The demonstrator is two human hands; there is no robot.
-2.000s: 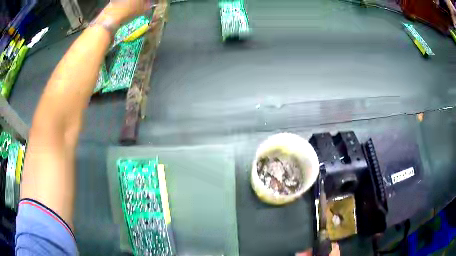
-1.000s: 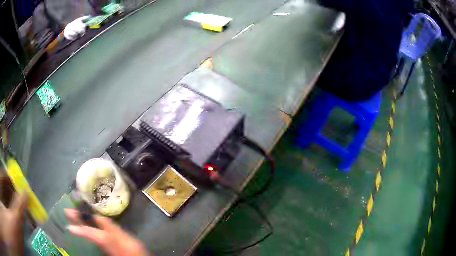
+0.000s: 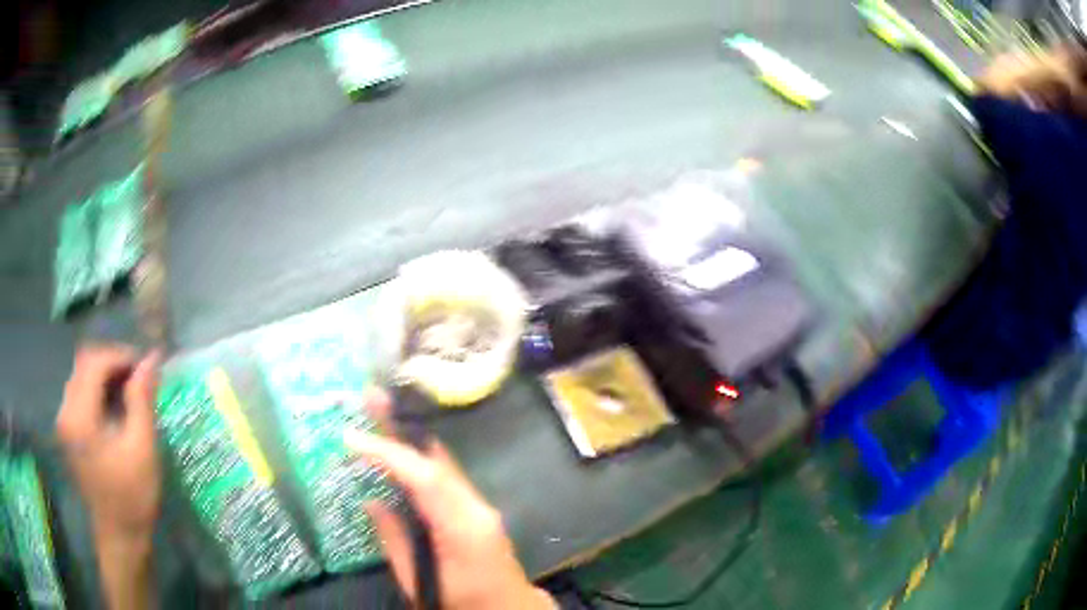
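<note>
Two blurred green printed circuit boards (image 3: 316,435) lie side by side at the lower left, with a yellow strip (image 3: 242,427) between them. My left hand (image 3: 113,429) is at the left board's upper left edge, fingers curled; blur hides whether it holds solder wire. My right hand (image 3: 447,518) is over the right board's right side, closed around the black handle of the soldering iron (image 3: 420,554). The iron's tip cannot be made out. The cream-yellow tub (image 3: 459,328) with grey metal bits stands just beyond my right hand.
The sponge tray (image 3: 610,402), black iron holder (image 3: 584,280) and soldering station (image 3: 745,310) with red light stand right of the tub. Other boards (image 3: 99,244) lie left and far off. A person in dark clothing (image 3: 1025,238) is at the right by a blue stool (image 3: 918,423).
The view has swung back left. Two boards now show side by side in front of me. My right hand has closed around the iron's handle, and my left hand is at the left board's edge.
</note>
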